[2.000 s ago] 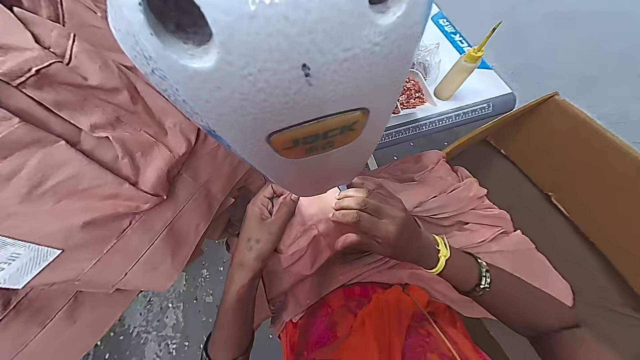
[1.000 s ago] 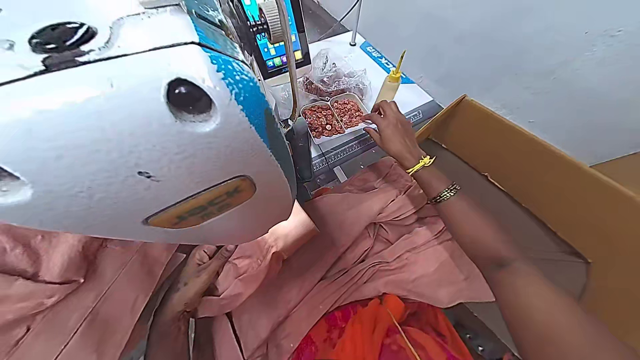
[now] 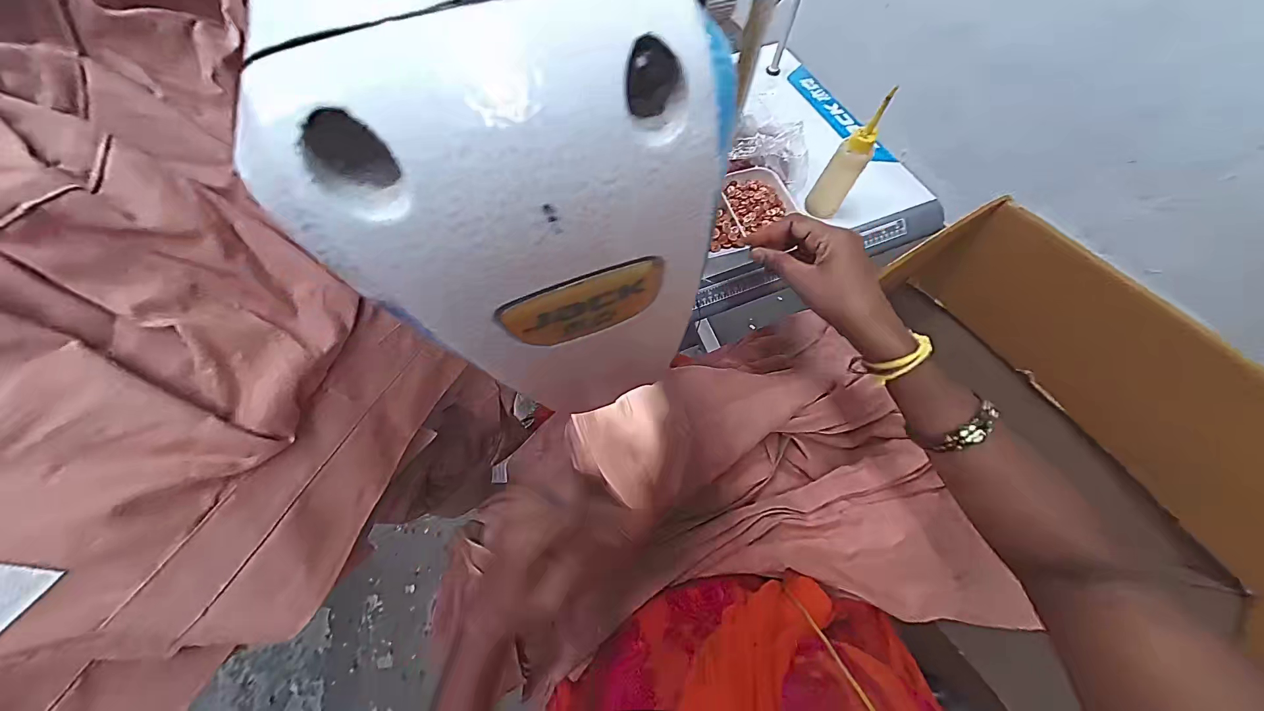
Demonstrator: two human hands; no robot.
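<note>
The white head of a Jack sewing machine point(image 3: 474, 197) fills the upper middle and hides its needle area. Below it, a lit patch falls on a pink fabric garment point(image 3: 790, 464) spread over my lap. My left hand point(image 3: 563, 553), badly blurred, is on or just over the garment; its fingers cannot be made out. My right hand point(image 3: 820, 267) is at the near edge of a tray of reddish-brown buttons point(image 3: 755, 202), thumb and forefinger brought together; whether a button is between them cannot be told.
A squeeze bottle with a yellow nozzle point(image 3: 839, 178) stands behind the tray, beside a clear plastic bag point(image 3: 775, 143). An open cardboard box point(image 3: 1106, 326) is at the right. More pink fabric point(image 3: 178, 346) is piled at the left, above a worn grey floor point(image 3: 346, 612).
Two seconds ago both hands were together at the garment under the machine head; my right hand has since gone out to the button tray. The view has shifted noticeably.
</note>
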